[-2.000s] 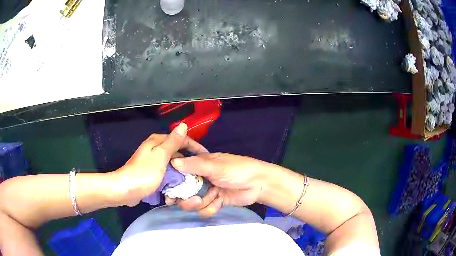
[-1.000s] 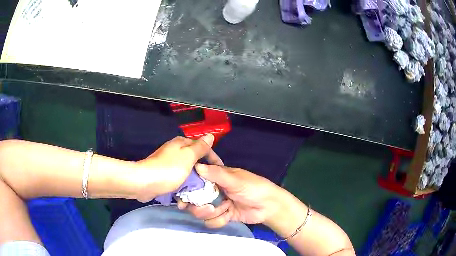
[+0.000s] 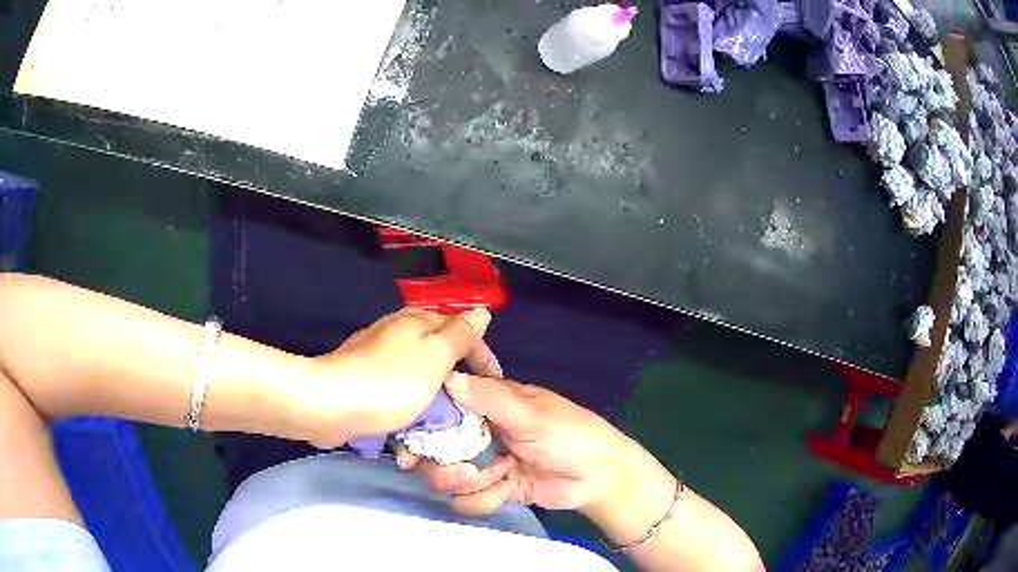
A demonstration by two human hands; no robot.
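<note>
My left hand (image 3: pixel 385 374) and my right hand (image 3: pixel 536 441) are together above my lap, below the table's front edge. Between them they hold a purple base part (image 3: pixel 433 413) with a grey-white ruffled part (image 3: pixel 452 440) against it. My left hand lies over the purple part and hides much of it. My right thumb presses near the top, and its fingers curl under the grey-white part. A dark rounded bit shows beside the right fingers. Whether the two parts are fully joined, I cannot tell.
The glue bottle (image 3: pixel 583 40) lies on the black table (image 3: pixel 625 212). A white sheet (image 3: pixel 212 67) is at left. Purple parts (image 3: pixel 746 31) and grey-white parts (image 3: pixel 921 145) are heaped at upper right by the cardboard tray (image 3: pixel 935 324). Red brackets (image 3: pixel 463 279) and blue crates (image 3: pixel 117 486) are below.
The view has turned and shifted, so the whole glue bottle and more of the purple heap now show. Both hands keep hold of the parts, with little change in grip.
</note>
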